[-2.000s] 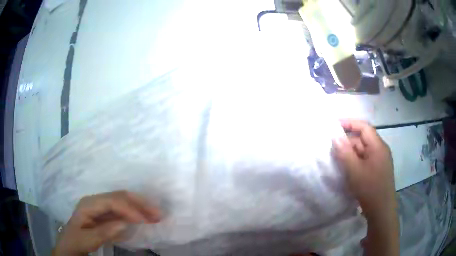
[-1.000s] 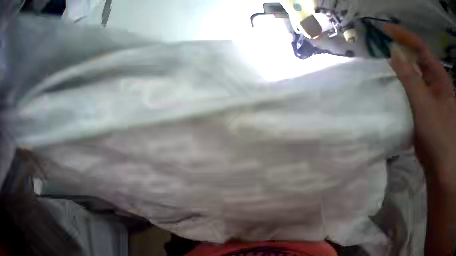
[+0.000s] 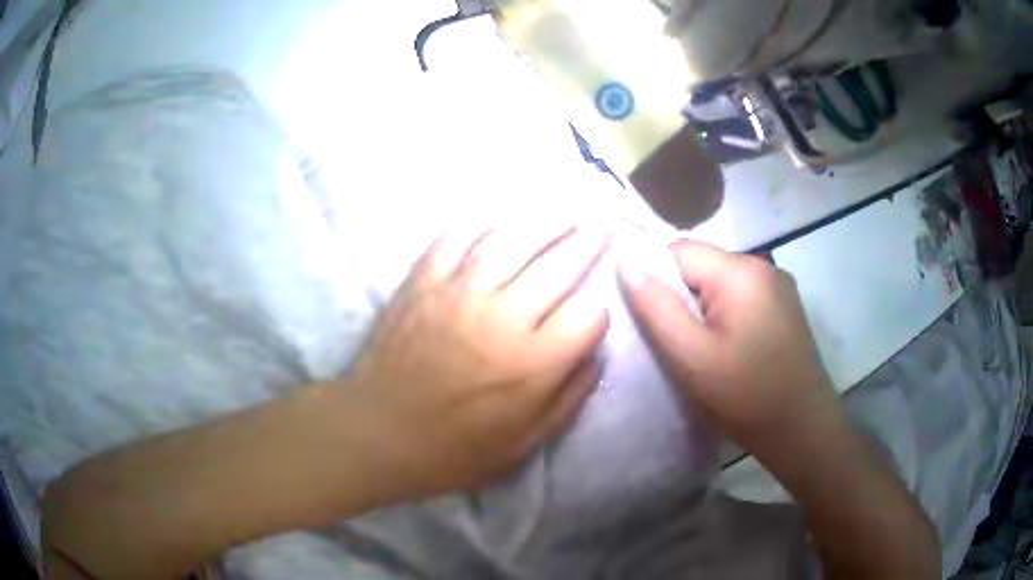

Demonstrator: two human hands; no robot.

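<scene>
A pale fabric panel [image 3: 147, 261] spreads over the left and middle of the table and down over the front edge. My left hand [image 3: 498, 340] lies on the cloth in the middle, its fingers a little bent and washed out by glare. My right hand [image 3: 731, 323] has the cloth's right edge between thumb and fingers, just below the brown rounded end of the cream guard [image 3: 589, 85]. The guard hides the needle area.
The white sewing machine head [image 3: 782, 34] fills the upper right. Green-handled scissors [image 3: 855, 108] lie beside it. Metal parts [image 3: 782, 125] stand right of the guard. A heap of grey-white cloth [image 3: 952, 408] lies at the lower right.
The lifted cloth now lies by the machine. My left hand, out of clear view a second ago, is on it. My right hand has moved left from near the scissors to the cloth's edge.
</scene>
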